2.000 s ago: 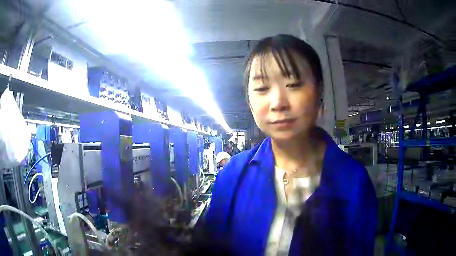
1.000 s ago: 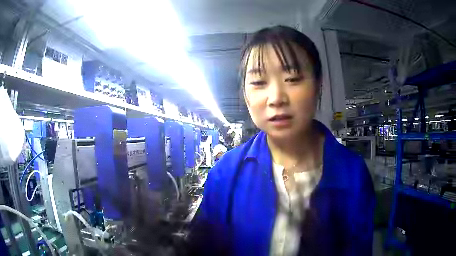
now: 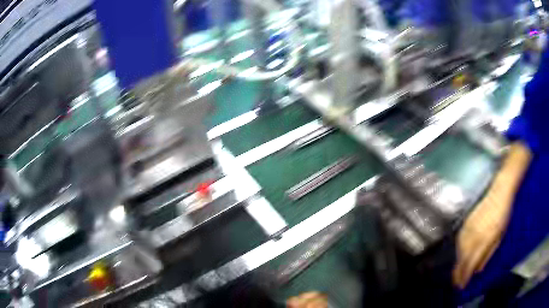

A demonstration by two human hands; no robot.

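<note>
The view is strongly blurred. A flat grey-brown carrier strip [image 3: 322,177] lies on the green belt [image 3: 301,123] between pale rails. Another strip [image 3: 313,249] lies nearer, beyond the white rail. Several stacked carriers [image 3: 415,207] stand side by side at the right. A few fingers, apparently of my left hand [image 3: 308,299], show at the bottom edge. The rest of that hand is cut off, and whether it holds anything is not visible. My right hand is not visible.
Another person's bare hand [image 3: 484,231] and blue sleeve are at the right. Machines stand at the left, with a red knob [image 3: 203,191] and a red-and-yellow button [image 3: 99,277]. A pale tube [image 3: 271,73] curves behind the belt.
The view has swung down from the other person's face and the machine row to the belt. The person is now only partly visible at the right, and fingers have appeared at the bottom edge.
</note>
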